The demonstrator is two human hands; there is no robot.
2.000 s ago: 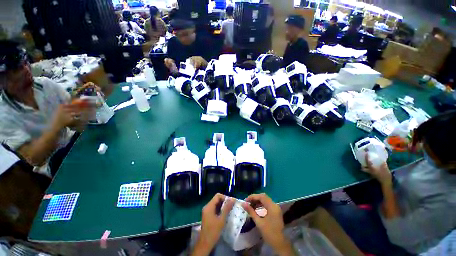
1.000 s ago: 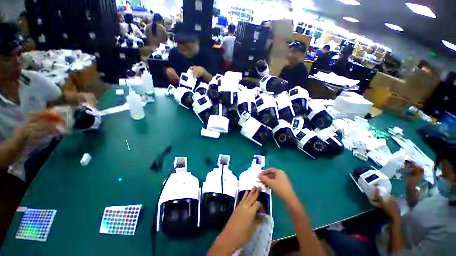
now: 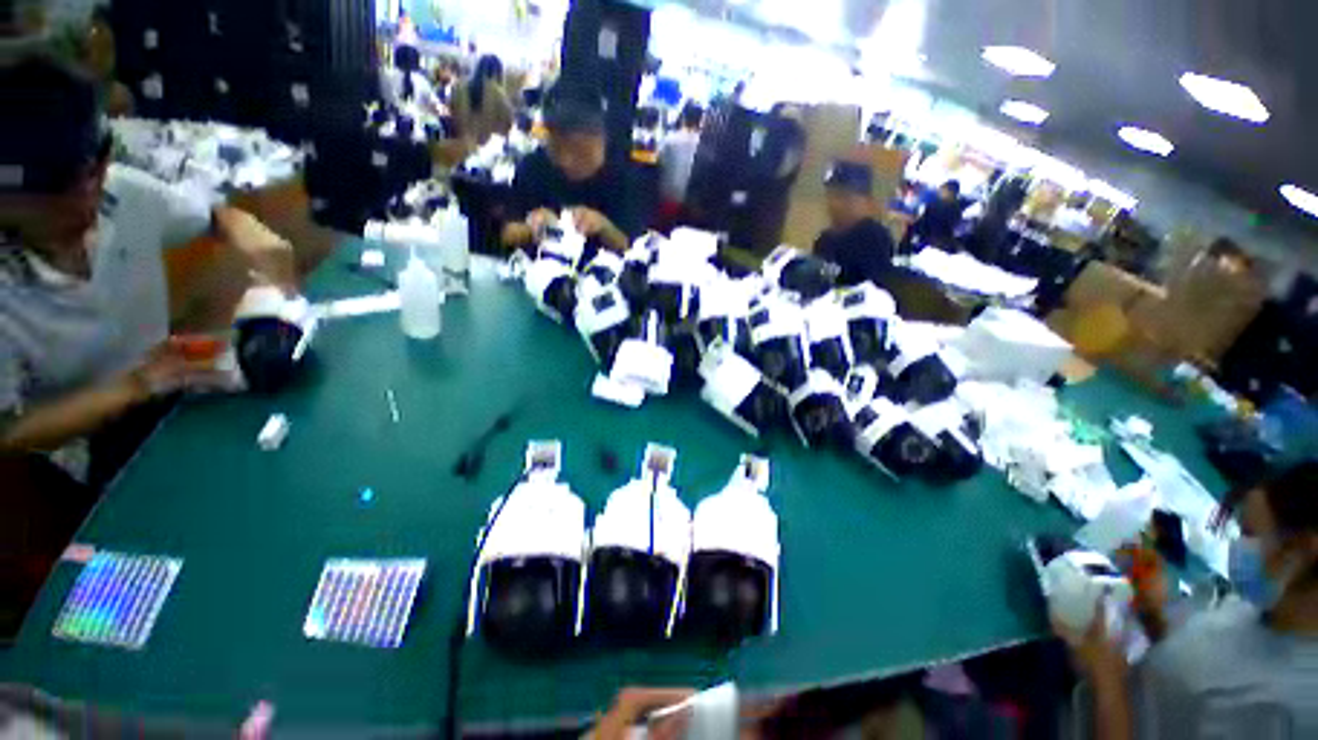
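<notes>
Three white security cameras with round black fronts stand in a row near the table's front edge: left (image 3: 532,542), middle (image 3: 638,542) and right (image 3: 734,542). A black lead hangs by the left one. My left hand (image 3: 636,711) is cut off by the bottom edge, with its fingers on a white label sheet (image 3: 708,711). My right hand (image 3: 766,711) is a small, blurred patch beside the sheet, mostly out of the picture; its grip is hidden. Both hands are in front of the cameras, apart from them.
On the green table (image 3: 867,564) are two sticker sheets (image 3: 119,597) (image 3: 364,600), a small white part (image 3: 273,431), a translucent bottle (image 3: 419,299) and a heap of cameras (image 3: 781,340). People sit left, right and behind, some handling cameras.
Both hands have left the right camera of the row and drawn back to the bottom edge with the label sheet. The view has shifted. The left worker's camera has moved.
</notes>
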